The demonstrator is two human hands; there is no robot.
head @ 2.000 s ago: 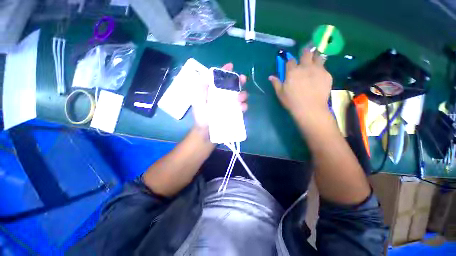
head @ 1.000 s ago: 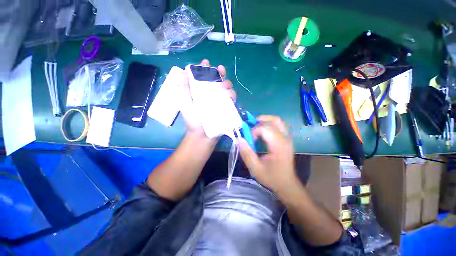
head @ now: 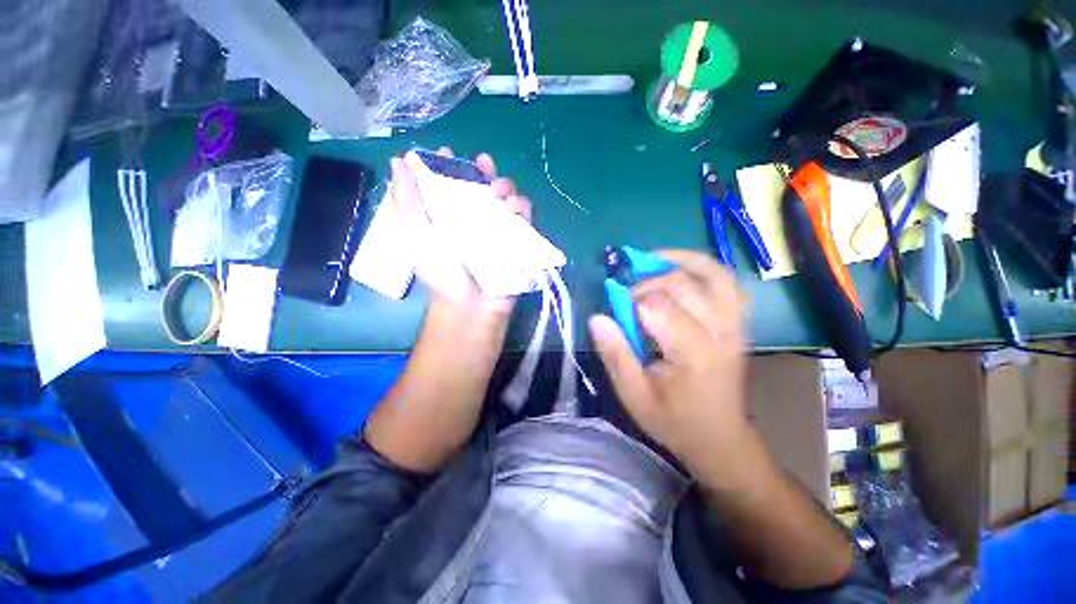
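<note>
A white palm-sized case (head: 486,231) with a dark window at its far end lies tilted in my left hand (head: 443,266), whose fingers wrap its far edge. White leads (head: 562,313) hang from its near end. My right hand (head: 696,354) holds light-blue cutters (head: 637,295), their handles spread and the small dark jaws pointing towards the case. The jaws are apart from the case and the leads. The right hand is slightly blurred.
A second white case (head: 387,250) and a black phone (head: 323,230) lie left of my left hand. Dark-blue cutters (head: 734,221), an orange-black tool (head: 828,266) and a black fan (head: 867,124) lie right. A green-rimmed spool (head: 696,73) stands behind; a tape roll (head: 191,308) lies left.
Two seconds ago my right hand was at the blue cutters by the spool; it brought them to the case, then moved slightly right. The case has tilted and shifted left.
</note>
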